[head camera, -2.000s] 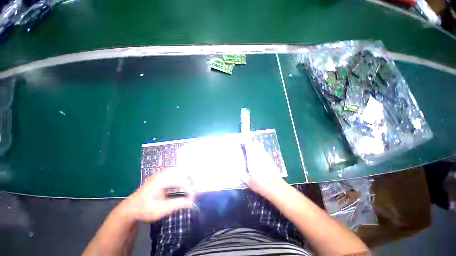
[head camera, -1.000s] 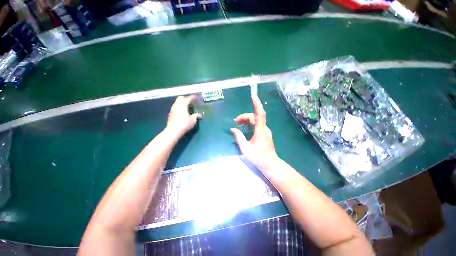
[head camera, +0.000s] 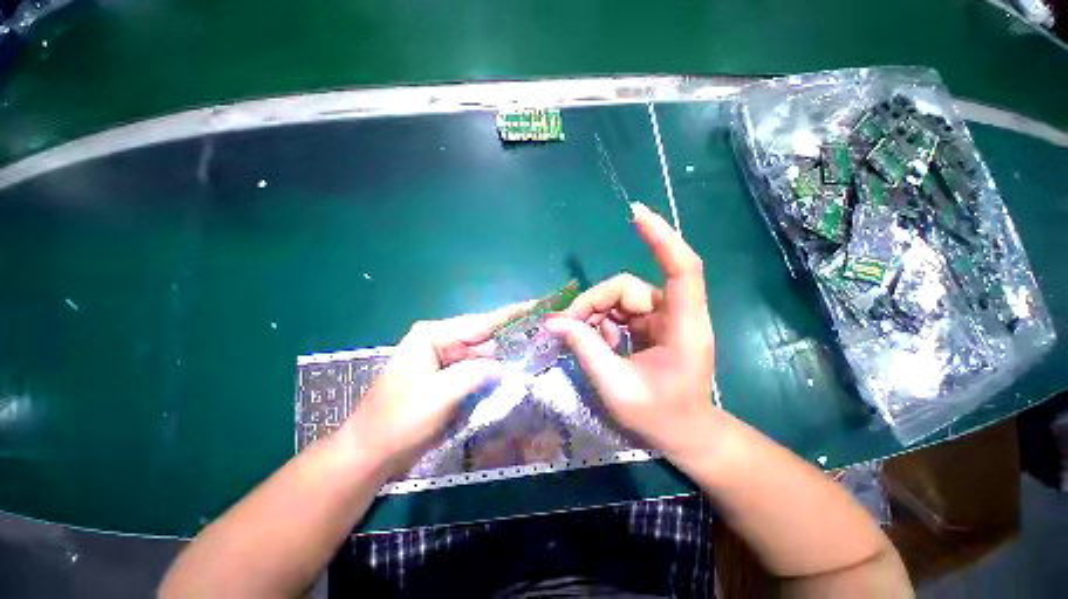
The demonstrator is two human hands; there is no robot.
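A small green circuit board [head camera: 541, 310] is held between both hands above the label sheet. My left hand [head camera: 424, 377] grips its left end between thumb and fingers. My right hand [head camera: 644, 339] has its thumb and a bent finger at the board's right end, and its index finger points up and away with a thin, faint strip near its tip. The grey label sheet [head camera: 326, 404] with a fine grid and pale dotted edge lies on the green bench under the hands, partly hidden and glaring. Whether a label is at the fingertips cannot be told.
Green boards [head camera: 531, 125] lie by the white edge strip [head camera: 351, 105] at the back. A clear plastic tray [head camera: 937, 398] heaped with green boards lies on the right. A brown cardboard box [head camera: 954, 480] is below the bench at the lower right.
Both hands have come back from the far side of the bench to above the label sheet, now with a green board between them. The view has tilted down.
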